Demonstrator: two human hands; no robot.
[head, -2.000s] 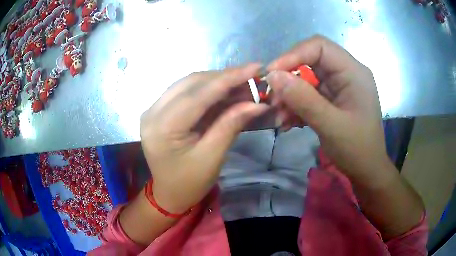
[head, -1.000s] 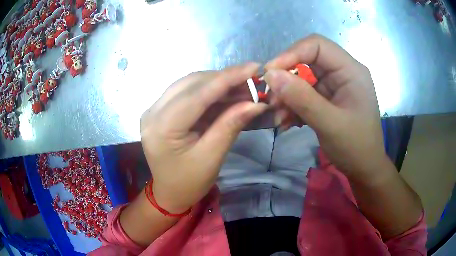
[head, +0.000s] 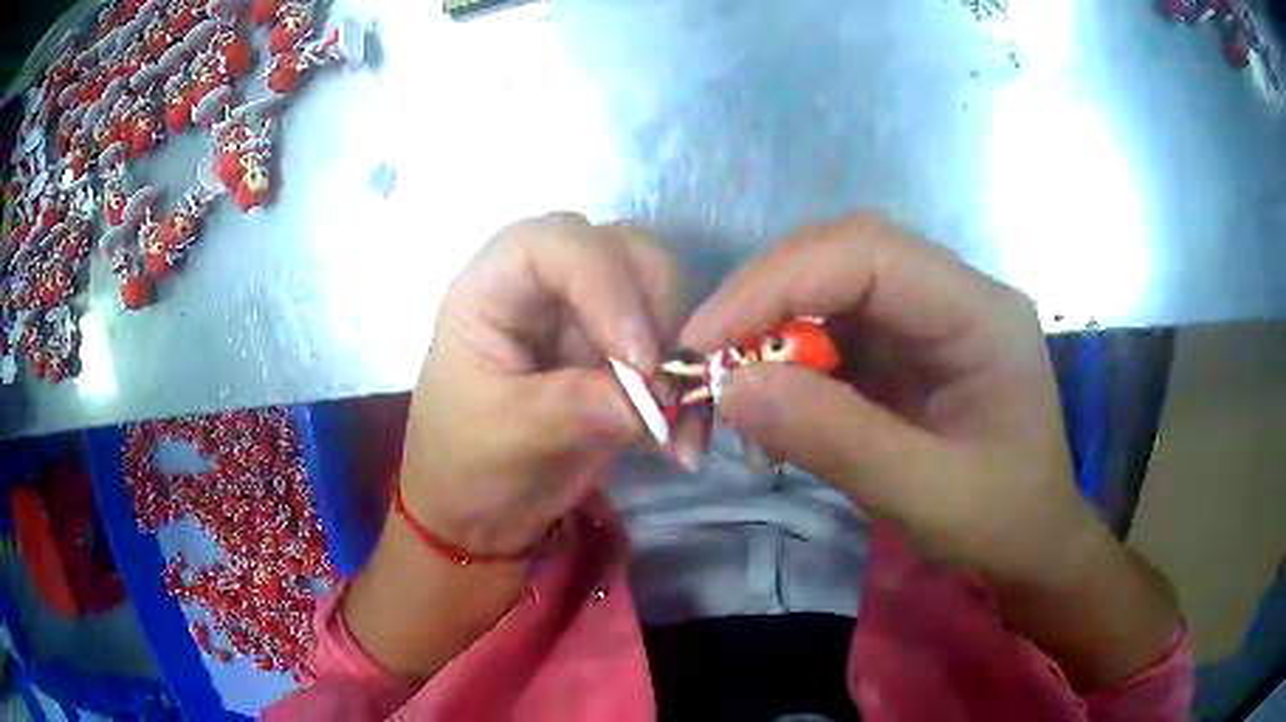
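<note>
My left hand (head: 529,381) pinches the round white base disc (head: 640,401), seen nearly edge-on, between thumb and fingers. My right hand (head: 874,374) grips the upper part of the figurine (head: 801,344) between thumb and forefinger; its red head with a small face points right. Thin pale legs run from the white-and-red body towards the disc. The fingertips hide part of the body and the red parts by the disc, so I cannot tell whether legs and disc are joined.
Many red-and-white figurines (head: 169,99) lie at the left of the metal bench (head: 677,141). A blue crate (head: 327,466) below its edge holds small red pieces (head: 247,536). A clear round spot (head: 382,179) is on the bench. A brown cardboard sheet (head: 1220,466) is at the right.
Both hands have moved down towards the bench's front edge with the figurine and disc. More of the figurine's head and body shows. The view has shifted slightly, so the bench items appear further right.
</note>
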